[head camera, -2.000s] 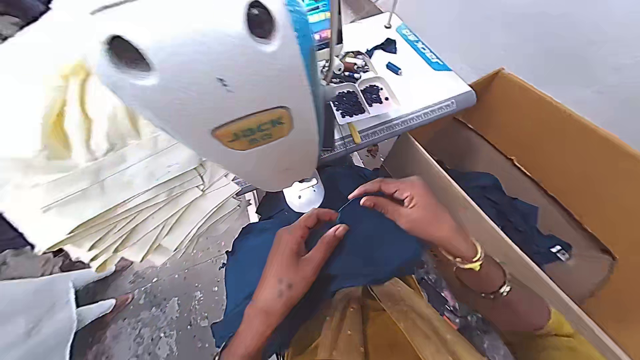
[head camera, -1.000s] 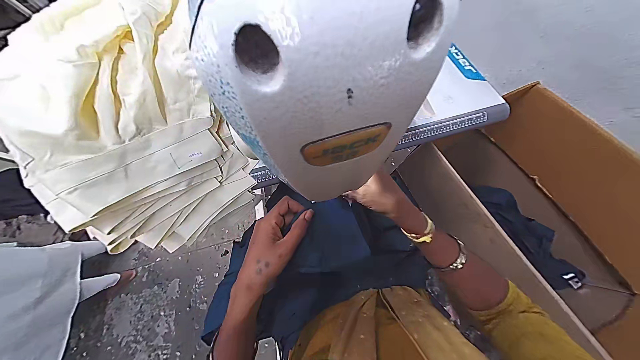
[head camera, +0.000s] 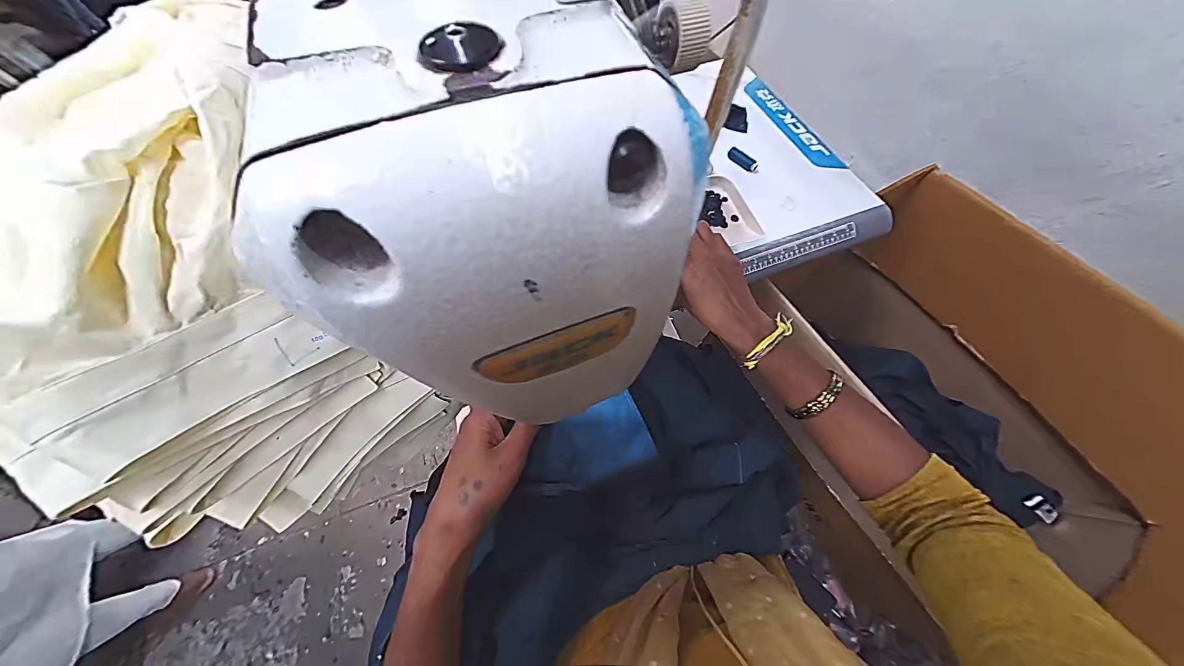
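The white head of a Jack sewing machine (head camera: 472, 213) fills the upper middle of the view. Below it, navy blue cloth (head camera: 638, 499) lies across my lap and up under the machine. My left hand (head camera: 486, 458) is at the cloth's left part, its fingertips hidden under the machine head. Beyond the machine's right side, my right hand (head camera: 717, 282) reaches to a tray of small dark buttons (head camera: 740, 208); its fingers are mostly hidden, so what they hold cannot be seen. A dark blue thread spool (head camera: 742, 159) lies on the machine table past the tray.
Cream fabric pieces (head camera: 213, 416) are stacked at the left, with bunched cream cloth (head camera: 83, 176) behind. A cardboard box (head camera: 1045, 324) at the right holds dark blue cloth (head camera: 943, 416). The machine table (head camera: 823, 199) has a ruler edge. A person's pale garment (head camera: 46, 583) shows at lower left.
My right hand has left the cloth, where it was beside my left hand two seconds ago, and is at the button tray. The view has shifted closer over the machine head.
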